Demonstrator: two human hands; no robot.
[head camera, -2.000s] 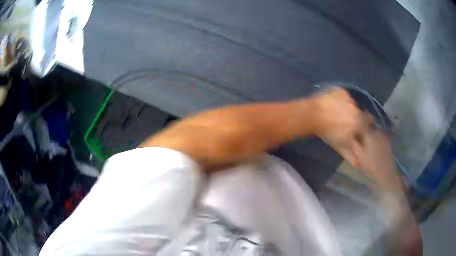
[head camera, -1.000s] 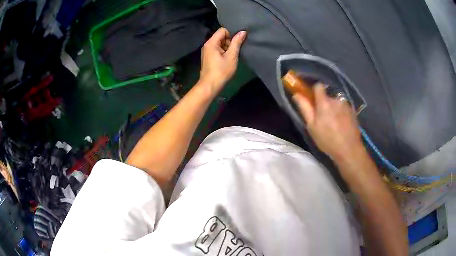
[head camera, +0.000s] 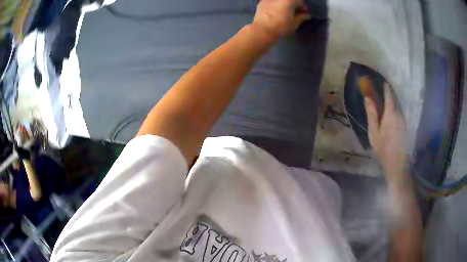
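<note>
The dark grey garment panel (head camera: 205, 66) lies spread over the pressing table, its right edge ending on the white stained cover (head camera: 335, 61). My left hand (head camera: 279, 18) is at the top, its fingers closed on the garment panel near its right edge. My right hand (head camera: 386, 123) is at the right, blurred, gripping the orange-brown handle of the steam iron (head camera: 353, 92). The iron's dark pointed plate is over the white cover, to the right of the panel and apart from it. Whether the plate touches the cover cannot be told.
A dark and blue rest (head camera: 440, 102) is at the table's right end. The iron's hose (head camera: 440, 190) trails at the lower right. White cloth (head camera: 74, 97) shows at the table's left. Part of another person's hand (head camera: 7, 195) and dark cloth are at the far left.
The iron has moved off the garment panel onto the white cover. The panel now lies flatter across the table. My left hand has moved to the panel's right side. The green basket has left view.
</note>
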